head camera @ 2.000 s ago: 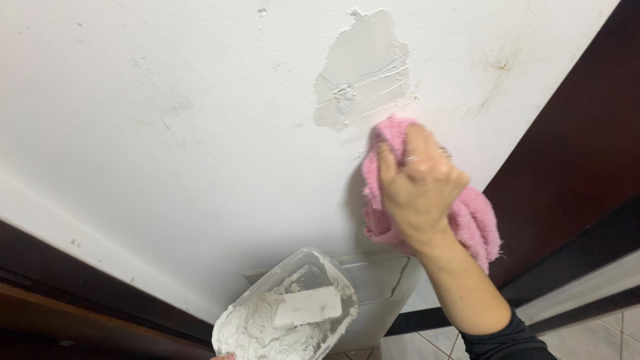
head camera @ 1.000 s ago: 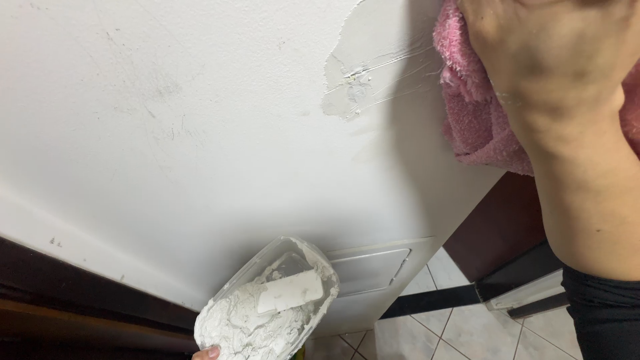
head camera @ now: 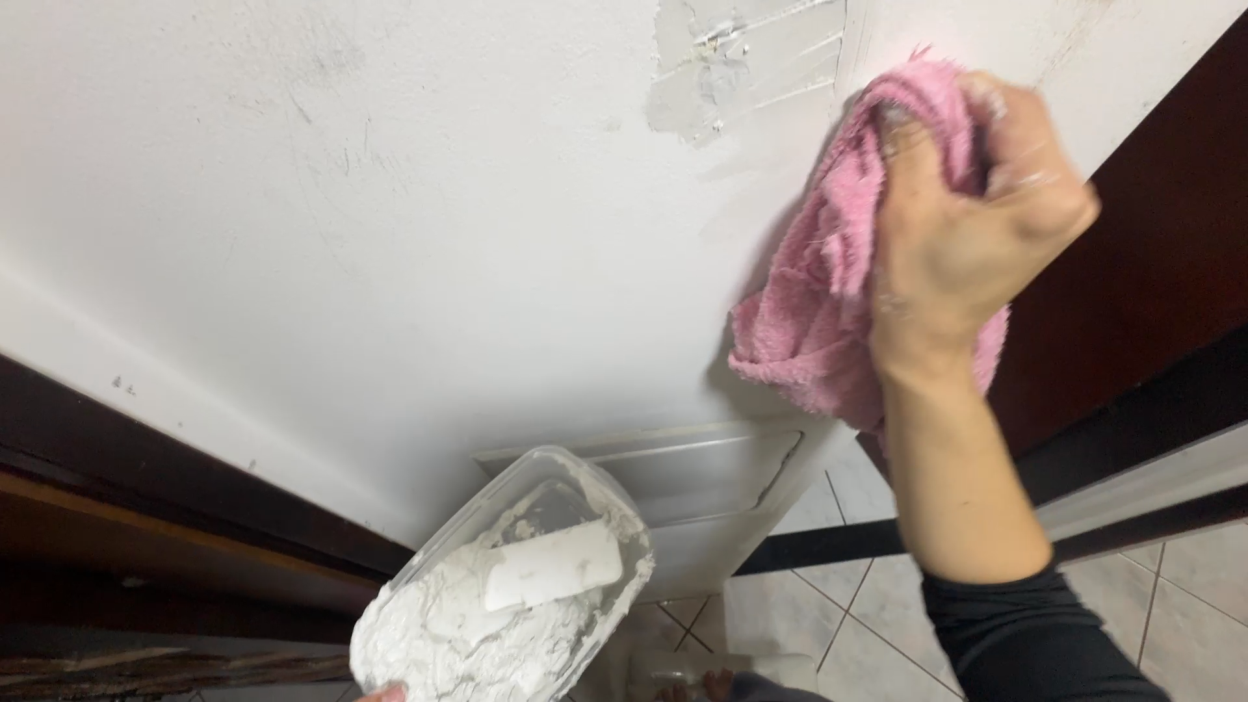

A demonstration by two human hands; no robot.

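Note:
My right hand (head camera: 965, 214), with white smears on its fingers, grips a bunched pink terry cloth (head camera: 824, 292) against the white wall. Just left of the cloth is a grey-white filler patch (head camera: 746, 68) with ridges and a rough spot. At the bottom, my left hand (head camera: 385, 692) shows only a fingertip at the rim of a clear plastic tub (head camera: 546, 468); the rest is out of frame. White filler paste (head camera: 468, 634) fills much of the tub, and a flat white plastic piece (head camera: 556, 565) lies on it.
The white wall (head camera: 390, 244) bears scuffs and scratches. Low on it sits a rectangular panel (head camera: 702, 468). Dark wood trim (head camera: 175, 487) runs along the lower left, and a dark brown door or panel (head camera: 1150, 263) stands at the right. Below is a tiled floor (head camera: 877, 614).
My right hand with the pink cloth swung up to the upper right, near the camera, and has come back down beside the patch. The tub remains low in view at my left hand.

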